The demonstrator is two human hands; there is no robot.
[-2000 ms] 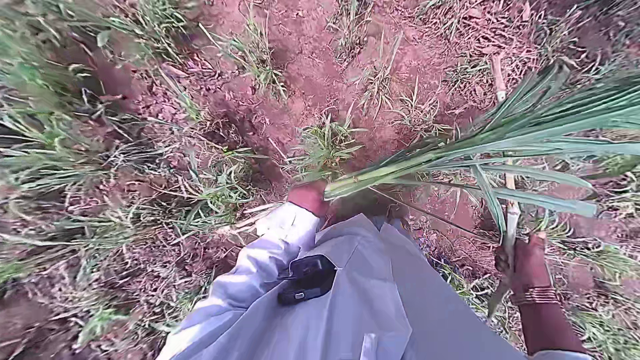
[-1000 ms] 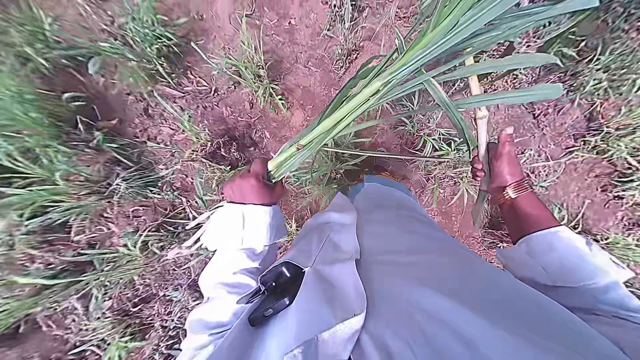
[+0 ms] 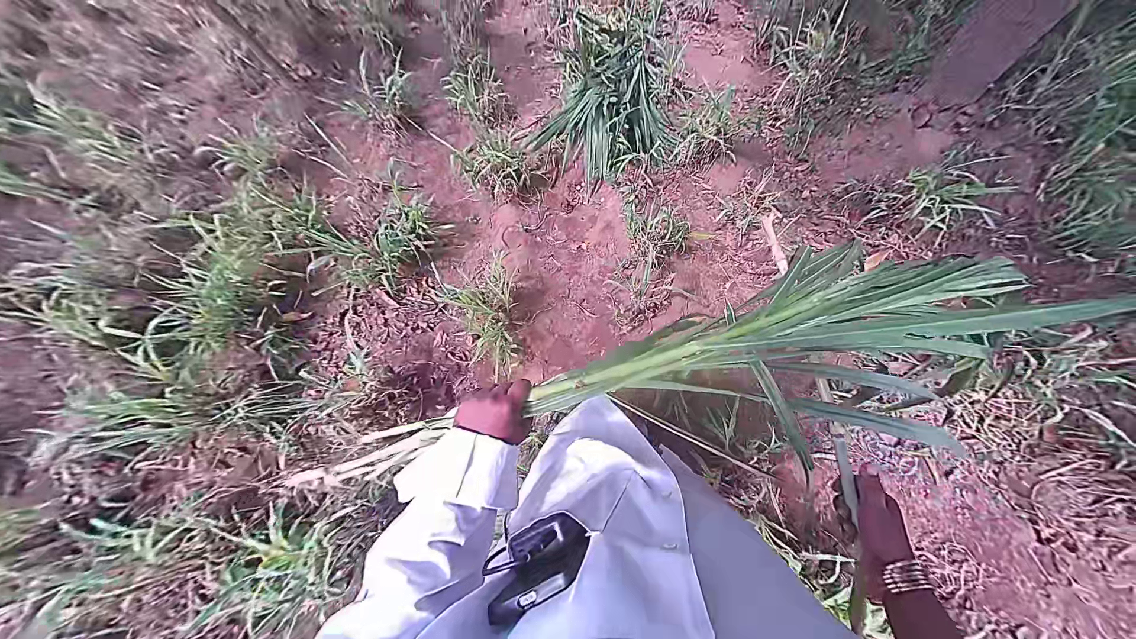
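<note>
My left hand (image 3: 494, 411) is closed round the base of a bundle of cut green grass stalks (image 3: 692, 355), whose long leaves fan out to the right. Pale stalk ends stick out on the left side of that fist. My right hand (image 3: 874, 524), with bangles at the wrist, grips a long pale stick or handle (image 3: 843, 461) at the lower right. The stick runs up behind the leaves, and a pale length of it (image 3: 774, 241) seems to show above them. What is at its far end cannot be told.
A heap of cut green leaves (image 3: 612, 98) lies on the reddish soil ahead. Grass tufts (image 3: 493, 311) grow around it, with denser grass at the left (image 3: 204, 302). A black device (image 3: 541, 568) with a cable rests against the white garment at my waist.
The view has shifted to show more ground ahead, including the leaf heap. The bundle, angled steeply up one second ago, now points more to the right. Both hands have kept their hold.
</note>
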